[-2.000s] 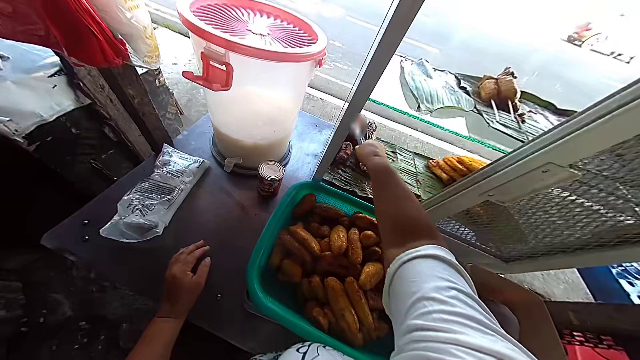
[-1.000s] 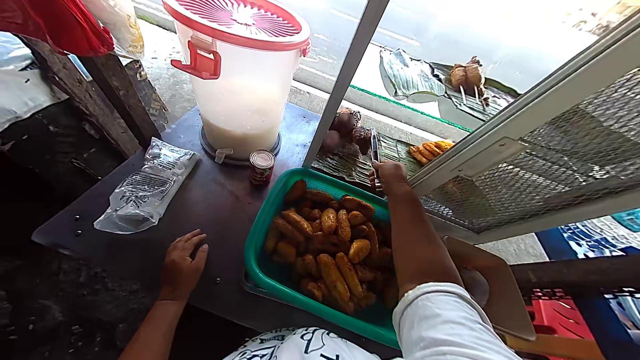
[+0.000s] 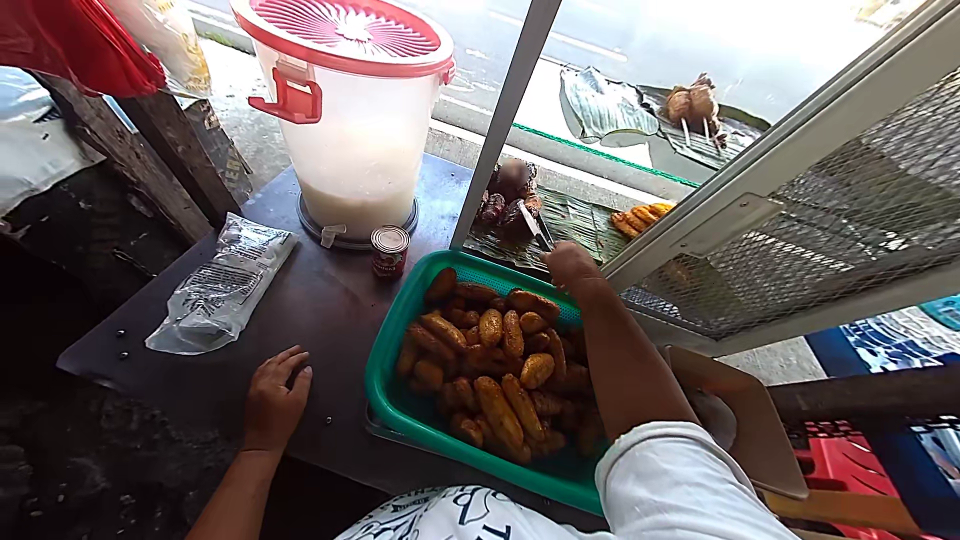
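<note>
My right hand (image 3: 571,264) grips a pair of metal tongs (image 3: 535,226) inside the display case. The tips of the tongs touch dark glazed food (image 3: 511,204) on a banana leaf (image 3: 581,217). Below my right forearm stands a green plastic basket (image 3: 381,375) holding several browned fried bananas (image 3: 499,412). My left hand (image 3: 277,390) rests on the dark tabletop left of the basket, holding nothing, with thumb and fingers apart. Farther up lies a clear plastic packet (image 3: 225,289) of printed bags. A small can (image 3: 390,253) stands above the basket's upper left corner.
A tall translucent bucket (image 3: 352,142) with a red lid and pale liquid stands at the back of the table. The metal case frame (image 3: 510,112) rises beside it; a mesh panel (image 3: 810,217) slants at right. A brown tray (image 3: 757,420) sits right of the basket. Red plastic (image 3: 75,45) hangs upper left.
Two seconds ago my right hand was higher in the case; it has come back toward the basket, and the tongs now show plainly. My left hand has stayed on the tabletop.
</note>
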